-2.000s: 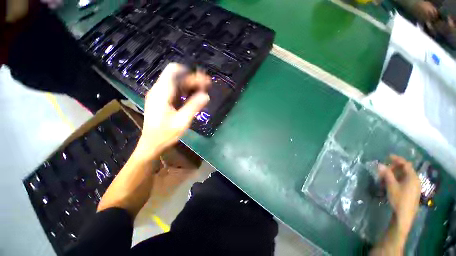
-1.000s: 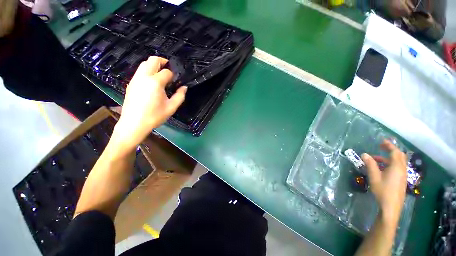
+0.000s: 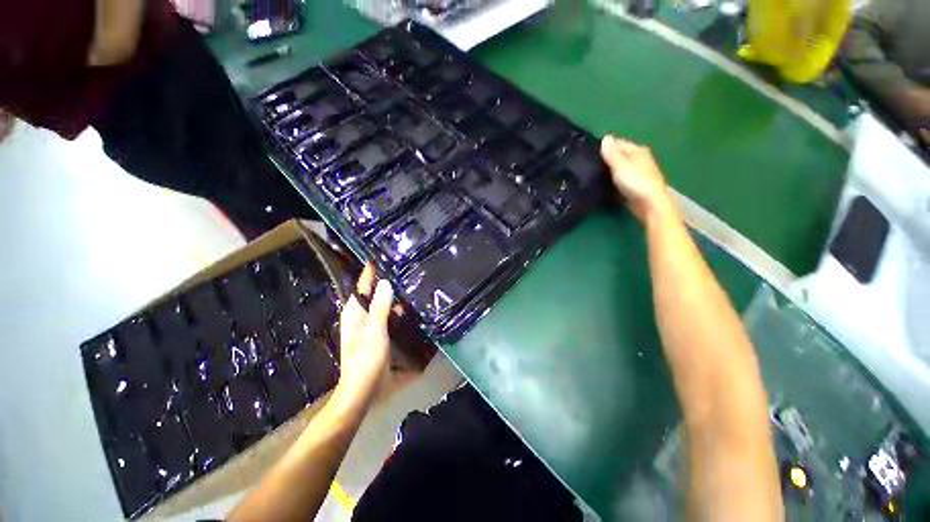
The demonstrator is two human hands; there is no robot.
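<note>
A stack of shiny black blister trays (image 3: pixel 479 184) lies on the green bench, its near edge at the bench edge. My right hand (image 3: pixel 634 173) touches the far right corner of the stack, fingers at its edge. My left hand (image 3: pixel 367 321) is at the near side by the bench edge, fingers up against or beside the tray rim; whether it grips is unclear. A clear blister tray (image 3: pixel 760 352) lies at the right, partly hidden by my right forearm, with small circuit boards (image 3: pixel 885 469) at its right side.
A brown carton (image 3: pixel 342 267) with a black tray (image 3: pixel 204 377) stands on the floor at left. A flat black smartphone (image 3: pixel 860 239) lies on a white sheet (image 3: pixel 902 224). A person's dark sleeve (image 3: pixel 194 133) is at upper left, another person (image 3: pixel 897 56) at upper right near a yellow item (image 3: pixel 801 36).
My right hand has moved from the clear tray to the black stack's far corner. My left hand has dropped to its near edge. The raised tray corner now lies down.
</note>
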